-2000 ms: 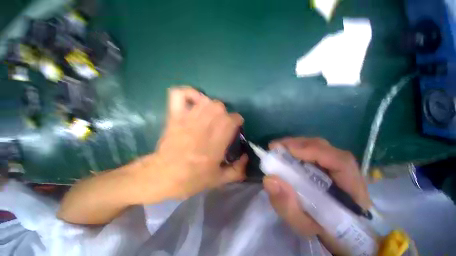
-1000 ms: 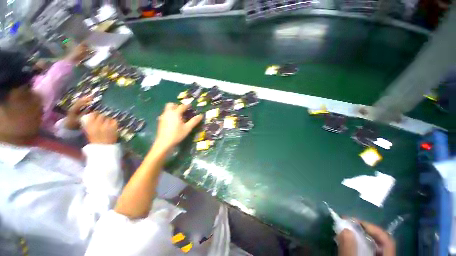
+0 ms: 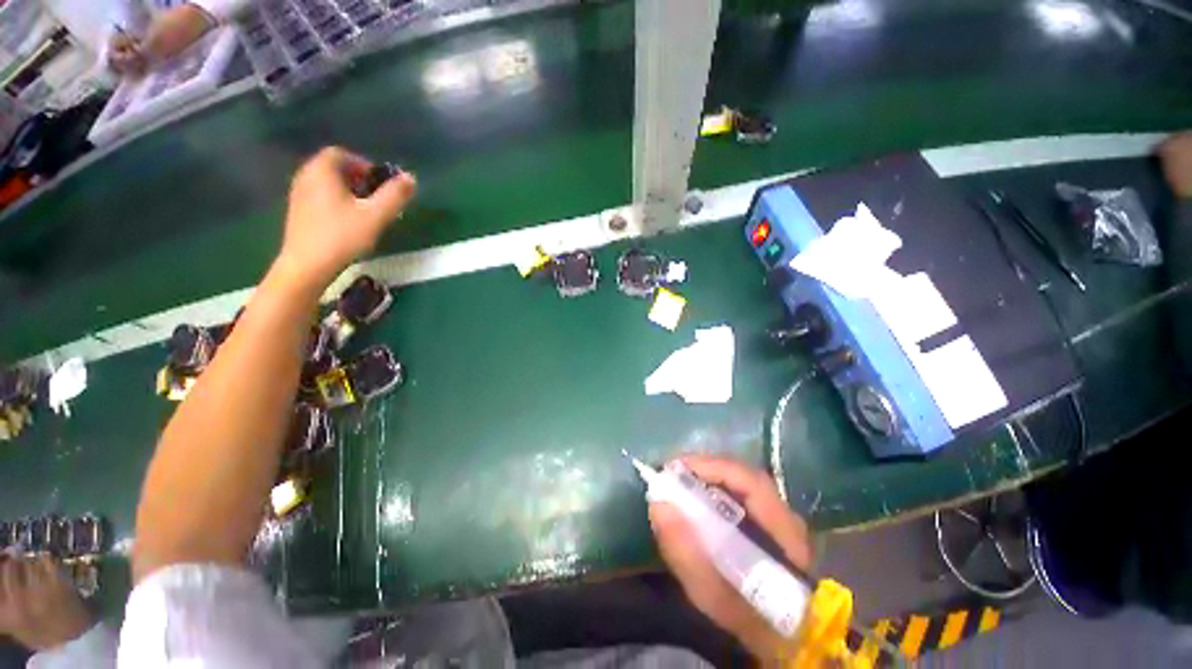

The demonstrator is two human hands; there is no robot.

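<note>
My left hand (image 3: 343, 212) is raised over the far side of the bench, past the pale rail, with a small black watch housing (image 3: 377, 178) between thumb and fingers. My right hand (image 3: 719, 533) holds the dispensing syringe (image 3: 735, 542) near the bench's front edge. Its thin needle (image 3: 633, 459) points up and left, touching nothing. The yellow barrel cap (image 3: 829, 609) shows at its rear. More housings (image 3: 375, 373) with yellow-and-silver batteries (image 3: 336, 387) lie around and under my left forearm. Two housings (image 3: 574, 272) lie beside the rail.
The blue glue dispenser (image 3: 856, 342) with papers on top stands at right. White paper (image 3: 697, 366) lies mid-bench. A metal post (image 3: 673, 118) rises from the rail (image 3: 451, 256). One housing (image 3: 753, 127) lies beyond it. Other people's hands (image 3: 37, 599) show at the edges. Gridded trays (image 3: 307, 39) are at the back.
My left hand has moved from over the housing pile to beyond the rail, now with a housing. The view has swung right, showing the whole dispenser. My right hand still holds the syringe.
</note>
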